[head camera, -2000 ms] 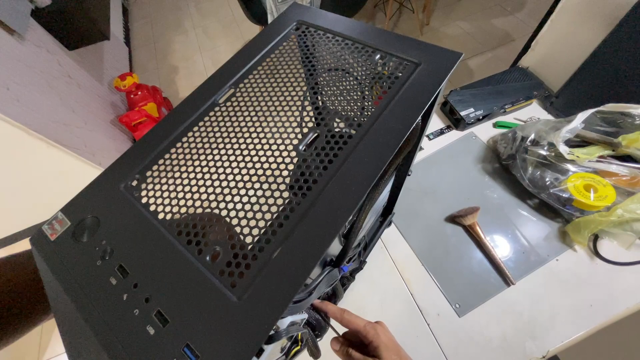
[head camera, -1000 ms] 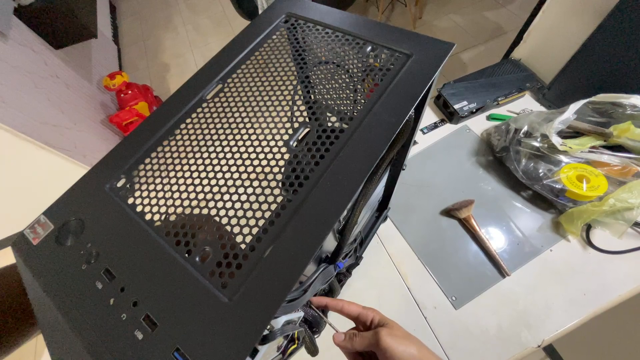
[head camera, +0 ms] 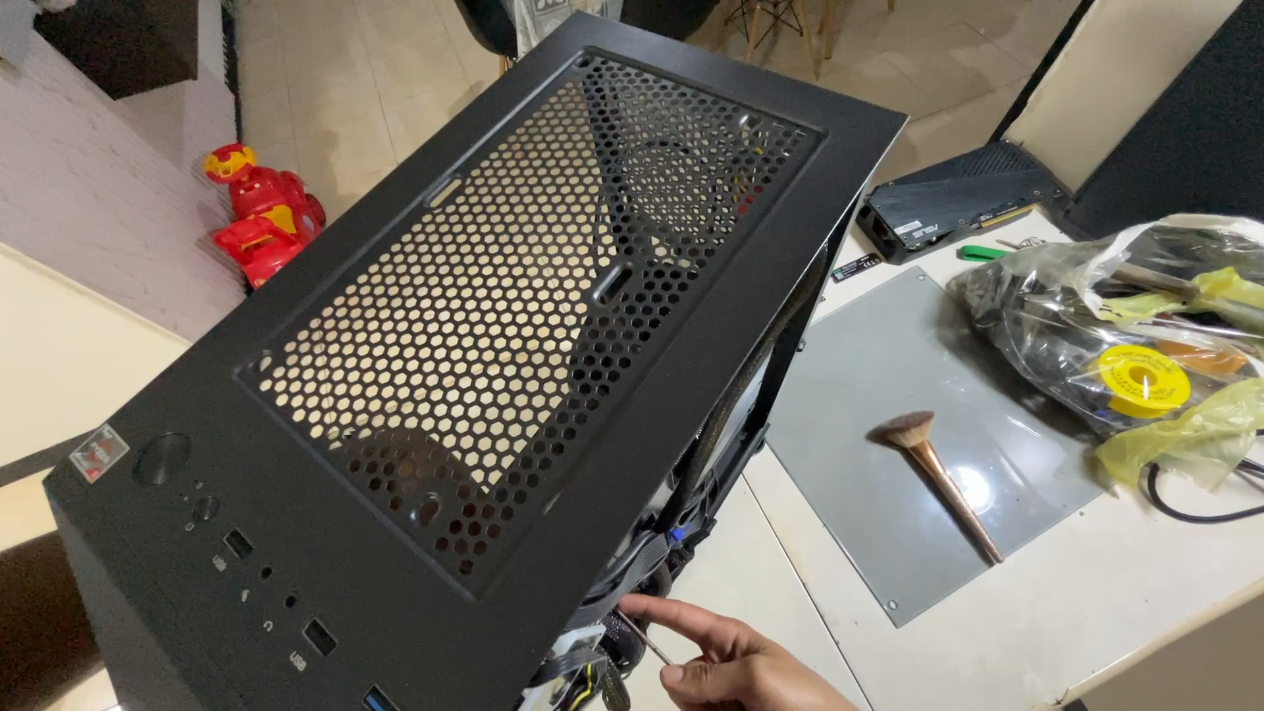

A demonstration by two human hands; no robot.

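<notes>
A black computer case (head camera: 632, 444) with a honeycomb-perforated top panel stands tilted across the view. Cables (head camera: 642, 563) show along its uncovered right side. At the lower right edge of the case, my right hand (head camera: 741, 657) holds a thin metal shaft (head camera: 647, 637), perhaps a screwdriver, between index finger and thumb. Its index fingertip is by the cables, and the tool's far end is hidden among them. My left hand is not visible; a dark, shadowed shape at the lower left edge cannot be made out.
On the white table (head camera: 1047, 602) lie a grey glass panel (head camera: 839, 434) with a makeup brush (head camera: 938, 484) on it, a graphics card (head camera: 958, 197), a small black stick-shaped board (head camera: 855, 268) and a clear plastic bag (head camera: 1037, 336) holding a yellow spool (head camera: 1144, 380). A red toy figure (head camera: 262, 212) is beyond the case.
Two seconds ago the index finger pointed at the cables with no shaft clearly visible; now the thin shaft shows between finger and thumb. The hand stays beside the same cables.
</notes>
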